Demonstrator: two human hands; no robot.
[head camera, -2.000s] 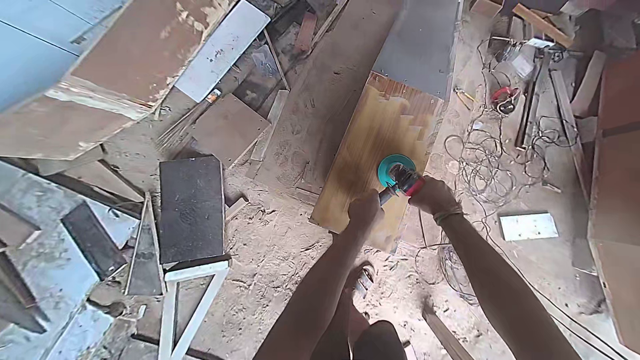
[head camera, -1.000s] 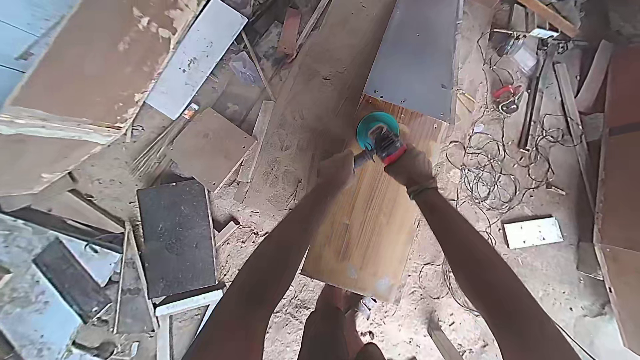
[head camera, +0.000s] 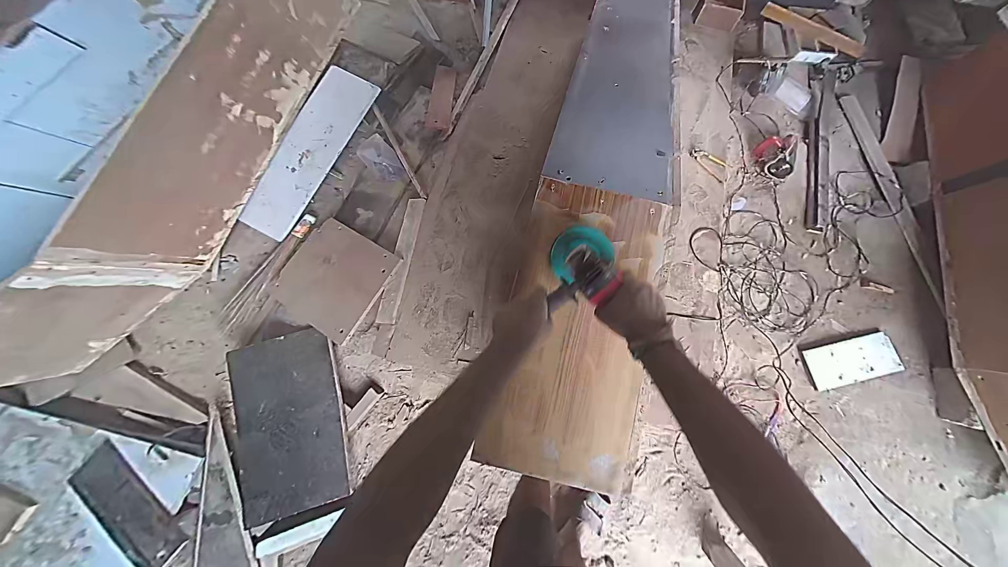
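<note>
An angle grinder with a round teal disc is over the upper part of a brown wooden board. My left hand is closed on its side handle. Around the red and black body is my right hand, with a band at the wrist. The disc appears to rest on the board, though its underside is hidden. Dark streaked grain shows at the board's top end, beside a grey panel, and pale dust lies around the disc.
Tangled cable lies on the dusty ground at right, near pliers, a red tool and a white panel. To the left are a dark panel, a stick broom and a white board. My legs are below the wooden board.
From two seconds to one second ago, both hands moved the grinder up the board from its middle towards the grey panel. It has stayed near that end since.
</note>
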